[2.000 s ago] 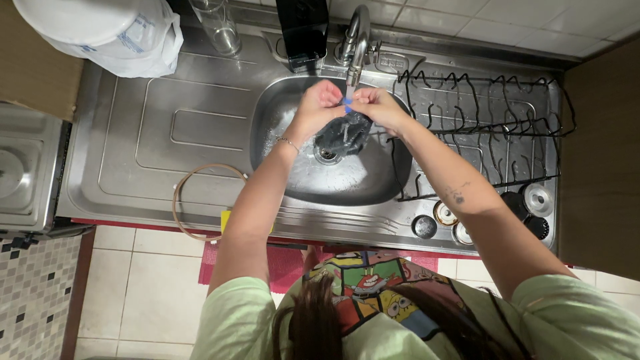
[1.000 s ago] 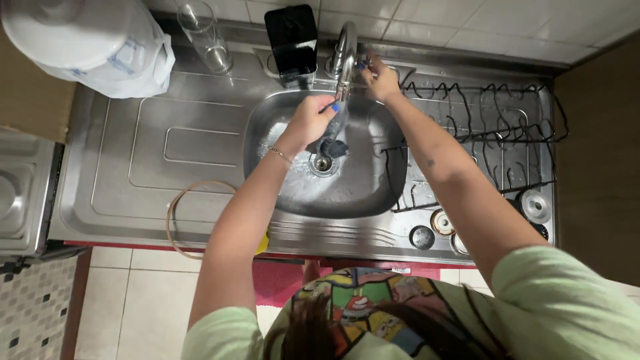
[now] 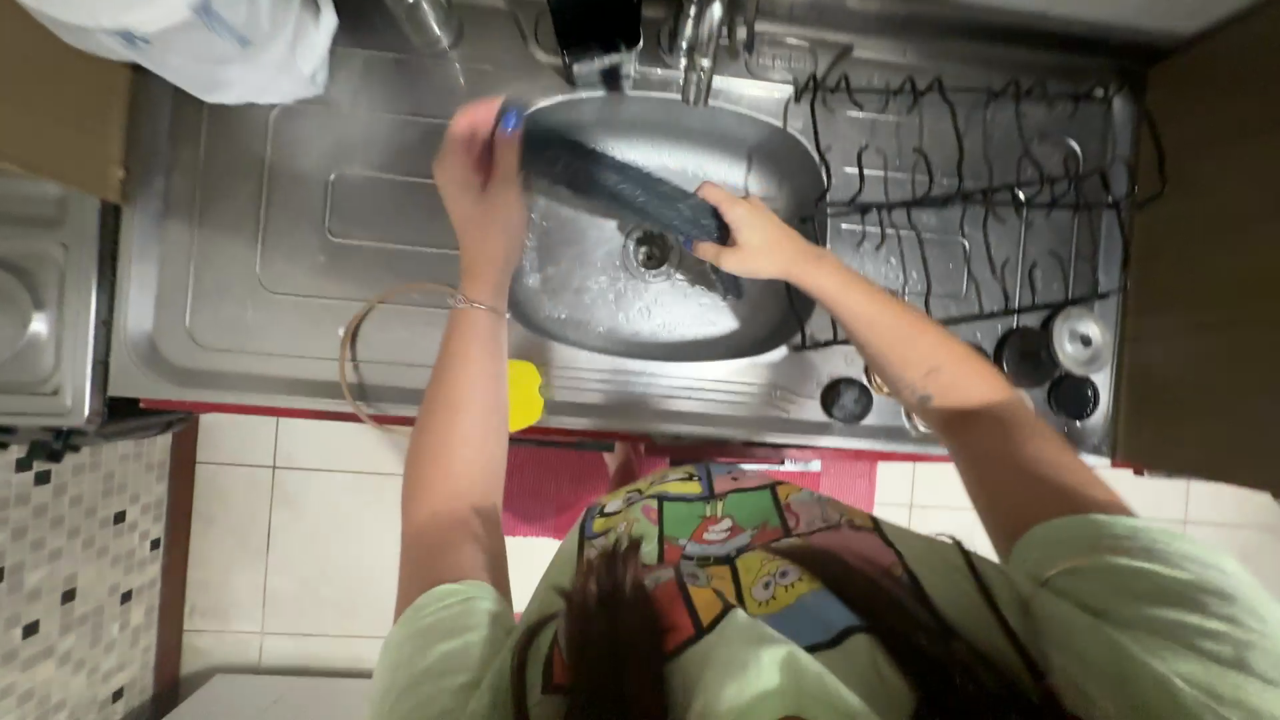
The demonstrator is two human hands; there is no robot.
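Observation:
A dark grey wet cloth (image 3: 620, 185) is stretched between my two hands above the steel sink basin (image 3: 620, 330), blurred by motion. At the basin's left rim, my left hand (image 3: 485, 160) grips its upper left end. My right hand (image 3: 745, 230) holds the other end over the right part of the basin, fingers closed around it. Below the cloth, the drain (image 3: 650, 250) shows in the wet basin. The chrome faucet (image 3: 703, 50) stands behind the basin, and I cannot tell if water runs from it.
Black wire pan supports (image 3: 930, 205) lie to the right, with burner caps (image 3: 1078, 340) near the front. A cable loop (image 3: 350, 345) and a yellow object (image 3: 524, 395) are at the front left. Behind are a black container (image 3: 597, 35), a clear glass (image 3: 428, 22) and a white plastic bag (image 3: 230, 50).
My right hand has left the faucet area and now grips the cloth. My left hand has moved left, and the bunched cloth is now stretched out.

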